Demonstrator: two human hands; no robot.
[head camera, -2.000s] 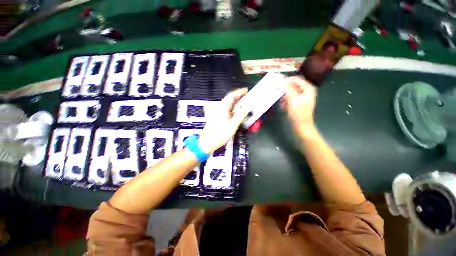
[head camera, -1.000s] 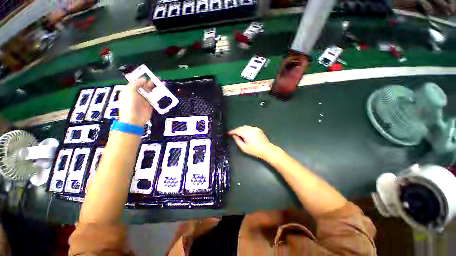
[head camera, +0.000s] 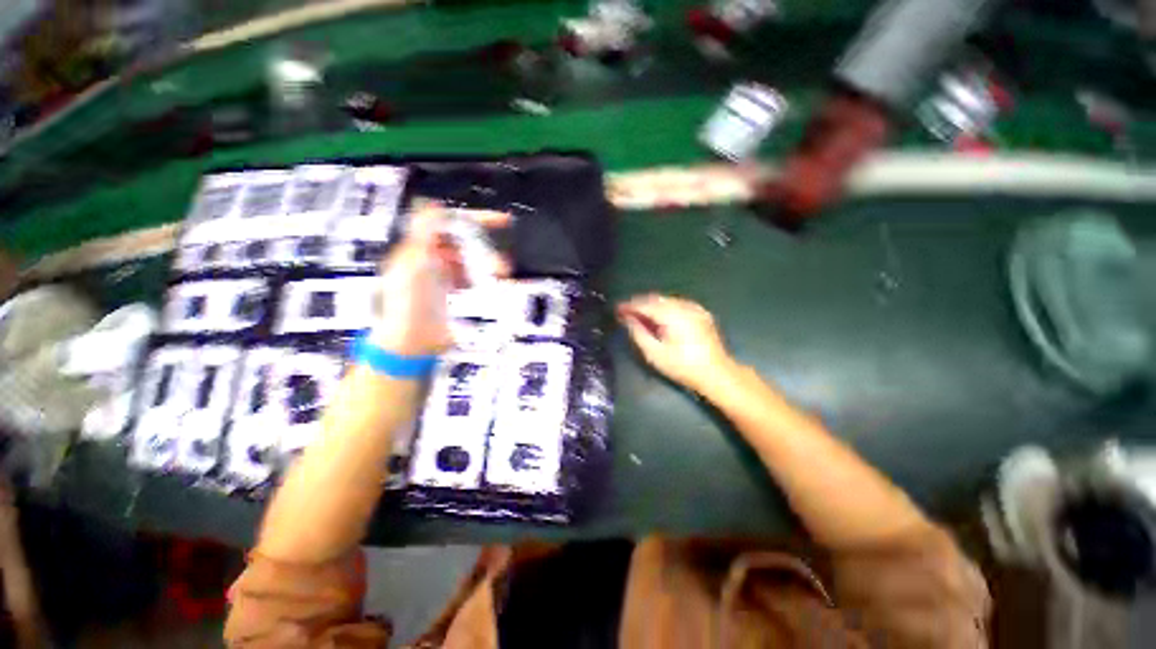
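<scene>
A black blister tray (head camera: 593, 418) holds several white-silver housings (head camera: 529, 412) in two upright rows with a sideways row between. My left hand (head camera: 425, 285), with a blue wristband, is over the middle of the tray, below its bare upper right part. It is blurred, and a pale shape shows at its fingers; I cannot tell whether it is held. My right hand (head camera: 672, 336) is low over the bench just right of the tray, fingers curled; whether anything is pinched in them cannot be seen.
A green conveyor (head camera: 634, 133) with scattered blurred units runs behind a pale rail (head camera: 1001, 173). A dark reddish rectangle (head camera: 824, 159) is at a metal post. A green fan (head camera: 1084, 304) stands right, white fans (head camera: 114, 368) left and lower right.
Two seconds ago both hands were at one housing right of the tray. One second ago my left hand held a housing over the upper tray; it has since moved right and lower over the tray.
</scene>
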